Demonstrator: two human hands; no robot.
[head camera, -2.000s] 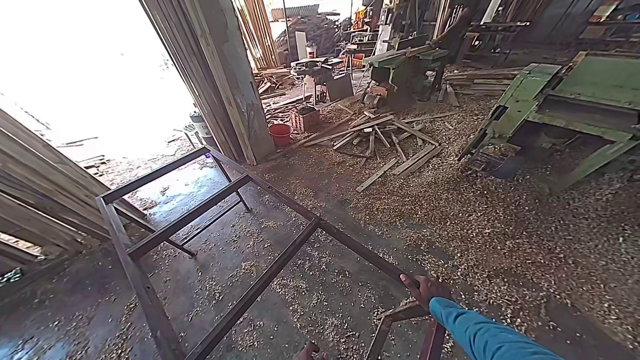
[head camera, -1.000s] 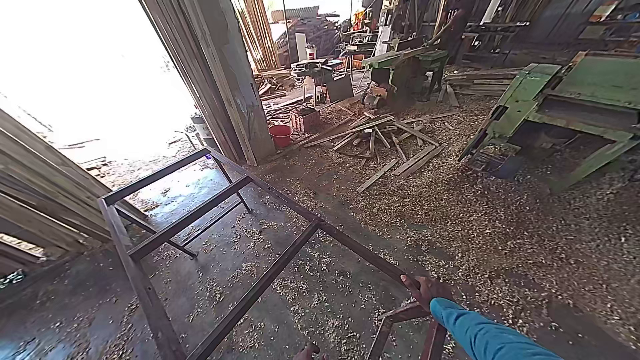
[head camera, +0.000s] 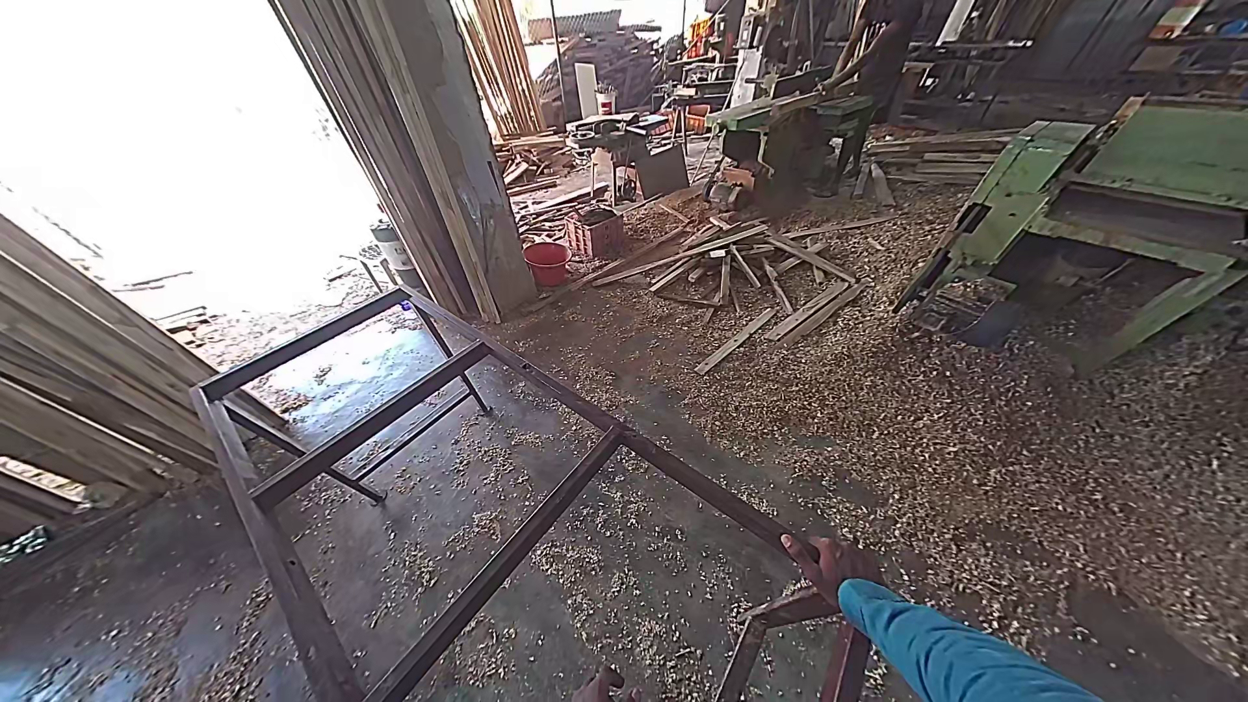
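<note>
A long dark frame (head camera: 526, 541) with crossbars and legs, looking like metal, stretches from the bottom of the view to beside the pillar. My right hand (head camera: 829, 567), below a blue sleeve, grips its right side rail near the corner, fingers over the top. Only some fingers of my left hand (head camera: 603, 685) show at the bottom edge, inside the frame's outline; what they hold, if anything, is hidden below the view.
Wood shavings cover much of the floor. Green machines (head camera: 1014, 195) stand right and at the back, where a person (head camera: 882, 68) works. Loose wooden strips (head camera: 741, 263) lie near a red bucket (head camera: 547, 263). Boards (head camera: 88, 361) lean at left, others against a pillar (head camera: 478, 166).
</note>
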